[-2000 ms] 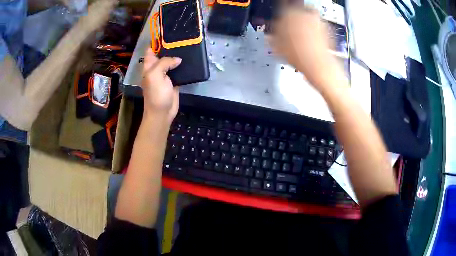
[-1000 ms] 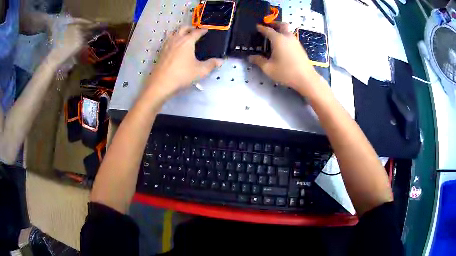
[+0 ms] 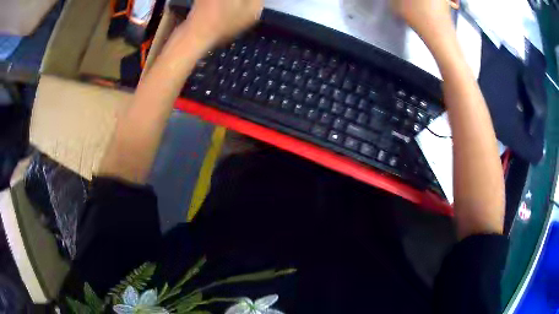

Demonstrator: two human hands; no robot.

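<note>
My left hand is blurred at the top edge, above the keyboard's left part. My right hand is mostly cut off by the top edge, over the silver plate. The frames do not show what either hand holds. No power bank shows on the visible strip of the plate. Black units with orange frames lie in the carton at the upper left, partly cut off.
The black keyboard sits in a red-edged tray below the plate. The open carton is at left, white paper at right. A black mat, green bench edge and blue bin are far right. Flowers show at the bottom.
The view has tilted down, so the plate's upper part and the units on it have left the picture. My hands, earlier on the units, are now at the top edge. The other person's arm is mostly out.
</note>
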